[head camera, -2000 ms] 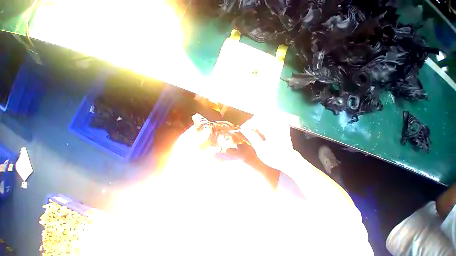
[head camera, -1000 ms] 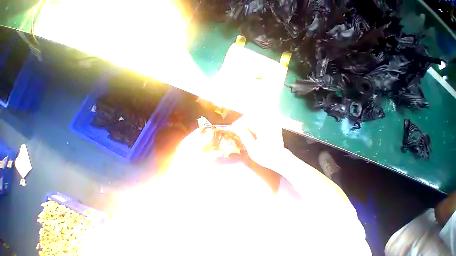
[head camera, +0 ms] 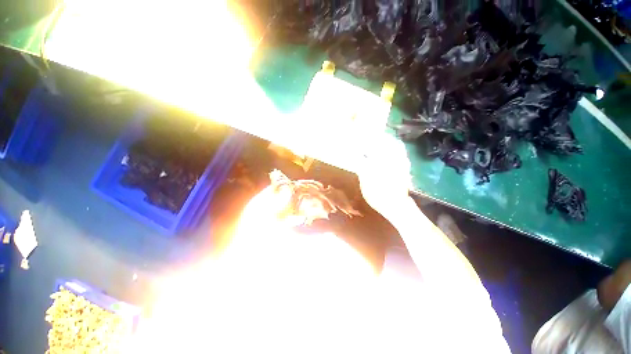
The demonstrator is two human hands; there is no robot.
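A moulded part (head camera: 315, 200), looking coppery under the glare, is held below the bench edge. My left hand (head camera: 259, 211), almost burned out by light, grips it at its left side. My right hand (head camera: 384, 169) is apart from the part, up at the near edge of the pale work pad (head camera: 349, 104); glare hides its fingers and anything in them. The pad has yellow tabs at its two far corners. A large heap of black moulded parts (head camera: 477, 90) lies right of the pad, and one single black part (head camera: 566, 195) lies nearer the bench edge.
The green bench (head camera: 512, 225) runs diagonally. Below stand a blue crate with dark contents (head camera: 169, 166), a crate of tan pieces (head camera: 79, 321) and another blue crate at far left. A white diamond-shaped scrap (head camera: 25, 236) shows left. Another person's white-clad arm (head camera: 578, 328) is lower right.
My right hand has left the part and moved up and right to the pad's edge. The part stays at my left hand and now shows more spread out.
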